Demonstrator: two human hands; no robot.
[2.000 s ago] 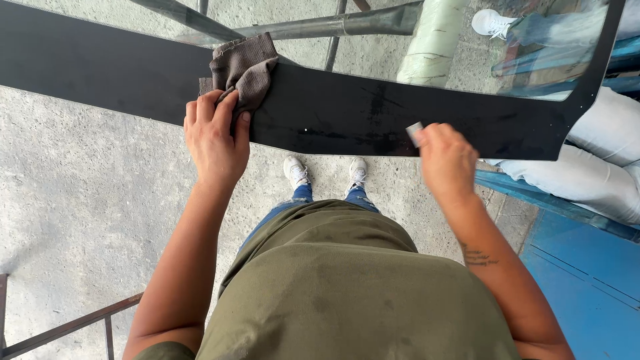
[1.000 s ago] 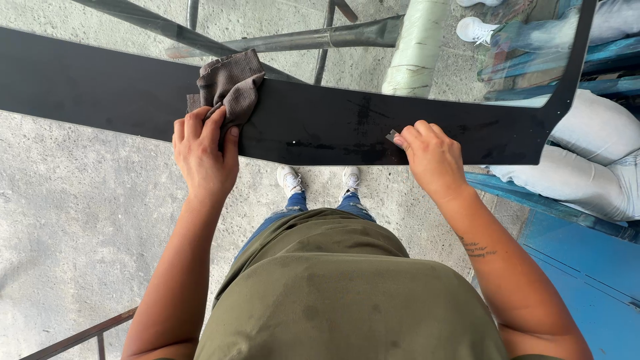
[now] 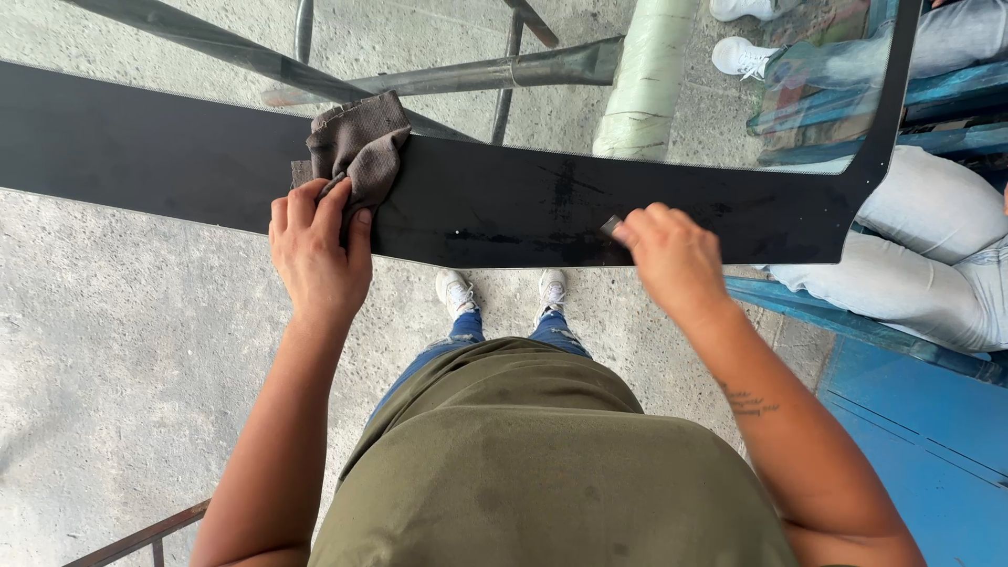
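Note:
A large glass pane with a wide black border (image 3: 488,185) lies across the view, its near edge above my shoes. My left hand (image 3: 323,244) grips a crumpled grey-brown cloth (image 3: 366,146) against the border. Between the thumb and fingers of my right hand (image 3: 677,256) is a small flat piece (image 3: 611,226), perhaps a blade; the motion blur leaves its kind unclear. It is at the border, near dark smudges and streaks (image 3: 563,189). A few tiny pale specks dot the black surface.
Dark metal tubes (image 3: 472,77) and a plastic-wrapped roll (image 3: 642,87) show through the glass. At right, a person in light jeans (image 3: 929,213) sits on a blue slatted bench (image 3: 850,315). A blue panel (image 3: 921,441) stands lower right, a rusty metal bar (image 3: 150,539) lower left.
My right hand has shifted a little over the right part of the black border, the small piece still in its fingers. My left hand stays on the cloth.

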